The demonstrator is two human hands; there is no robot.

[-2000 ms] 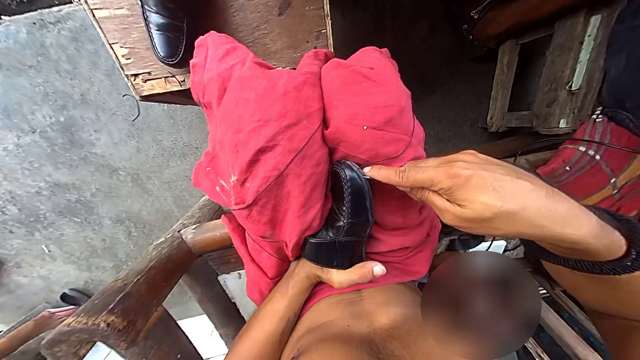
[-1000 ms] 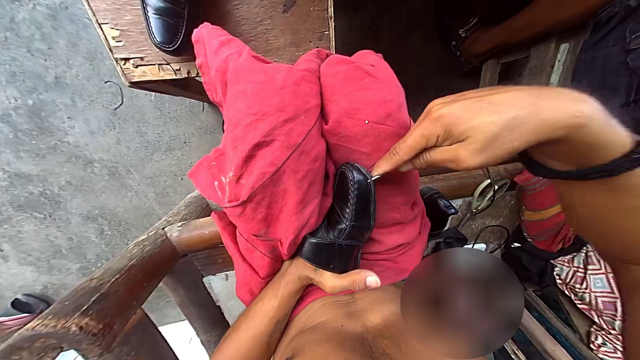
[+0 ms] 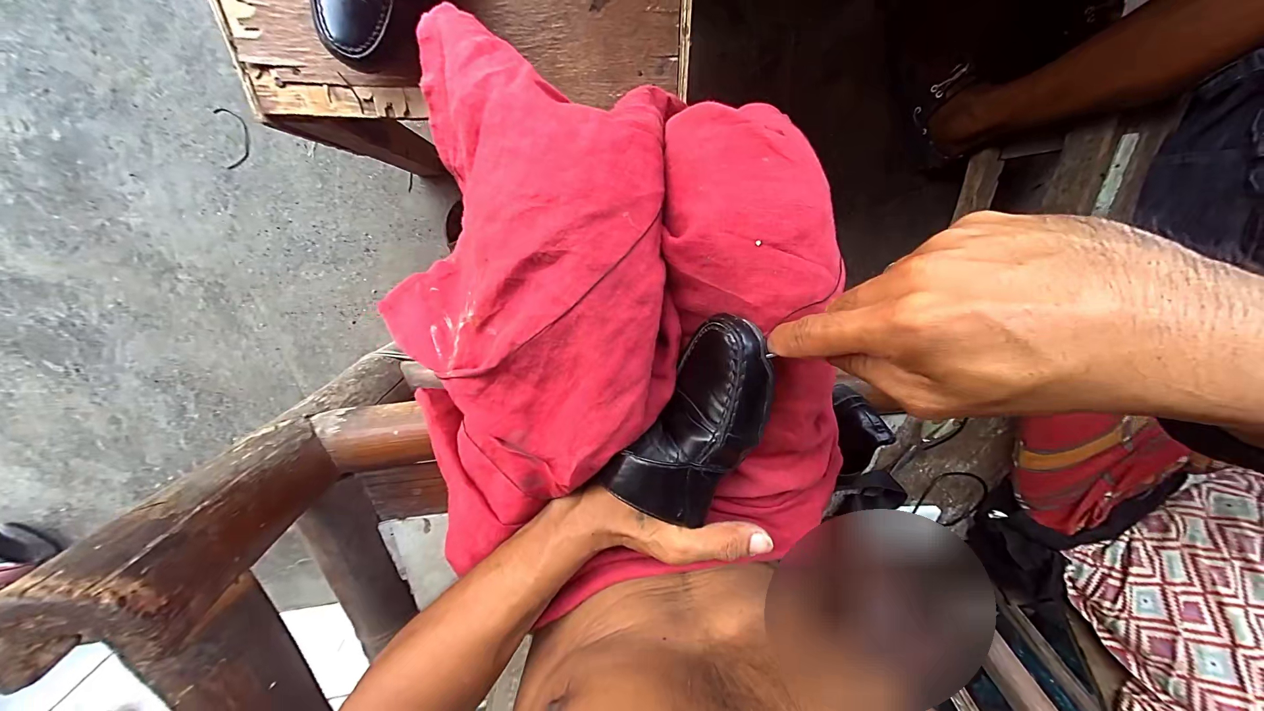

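A black leather shoe [image 3: 703, 420] lies over my lap on a red cloth [image 3: 563, 267], its toe pointing up and away from me. My left hand [image 3: 671, 533] reaches into the heel end, with the thumb outside and the other fingers hidden in or under the shoe. Beside the toe, at its right edge, my right hand [image 3: 918, 321] pinches a thin metal tool, of which only a small tip shows at the sole edge. A dark thread runs across the cloth.
Another black shoe [image 3: 354, 28] stands on a worn plywood box [image 3: 583, 44]. A wooden armrest [image 3: 197, 494] borders my left side. At the right are a bench, a patterned cloth [image 3: 1175, 583], a striped red cloth [image 3: 1086, 469] and another person's arm or leg [image 3: 1106, 79].
My right hand has moved from the toe's tip to its right side. The shoe now tilts more to the right. Another person's limb has come into view at upper right.
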